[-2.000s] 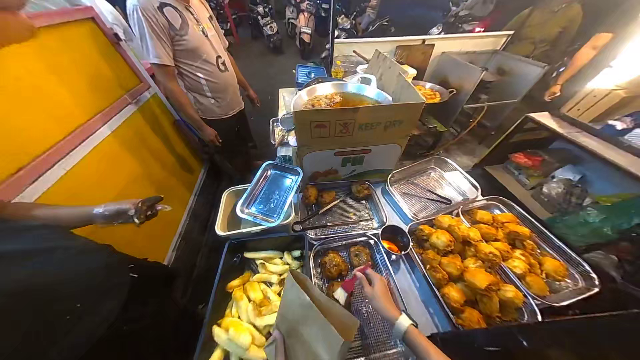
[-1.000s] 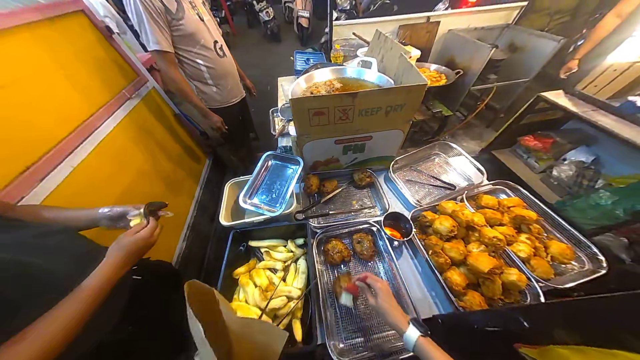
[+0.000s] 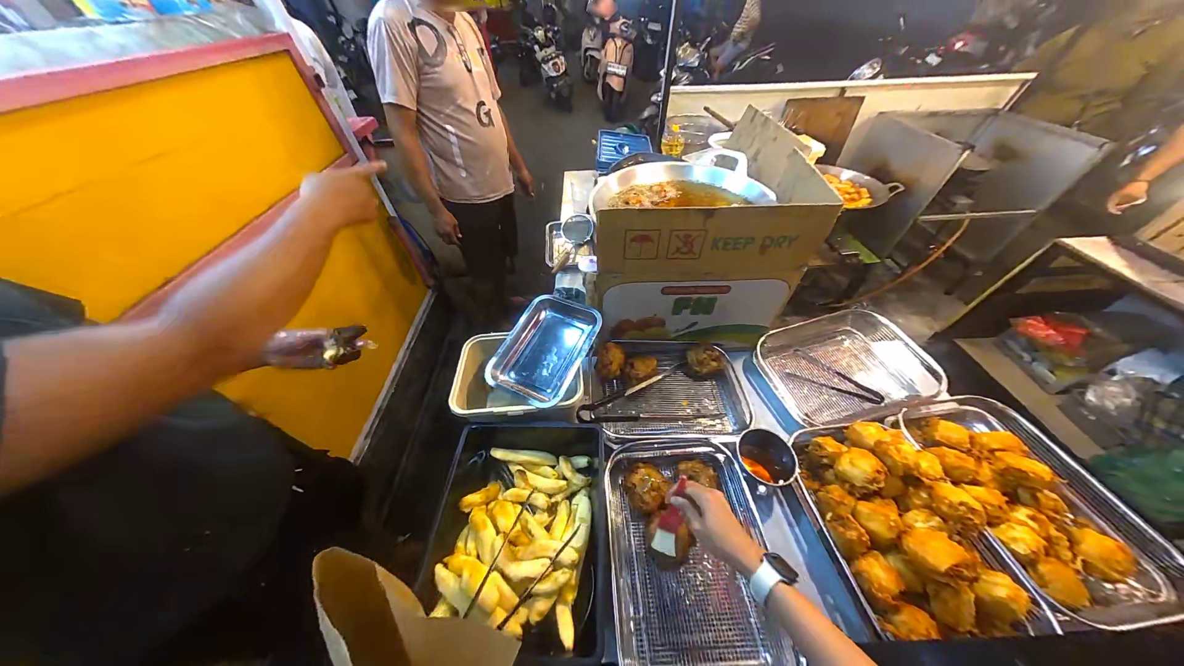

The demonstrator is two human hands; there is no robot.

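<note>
My right hand, with a pale-banded watch on the wrist, grips a red-handled brush. The brush's pale end touches a browned fried piece in a long metal rack tray. Two more browned pieces, one of them a fried piece, lie just above it. A steel cup of orange-red sauce stands to the right of the hand. An upright brown paper bag shows at the bottom edge; what supports it is hidden. My left hand is out of view.
Peeled bananas fill a black tub on the left. Golden fried pieces heap in trays at right. Tongs lie in a rear tray. Behind stands a cardboard box beside a pan of oil. A co-worker's arm crosses from the left.
The co-worker's bare hand has lifted away from the gloved hand and now extends up and forward. My right hand still holds the brush over the same tray.
</note>
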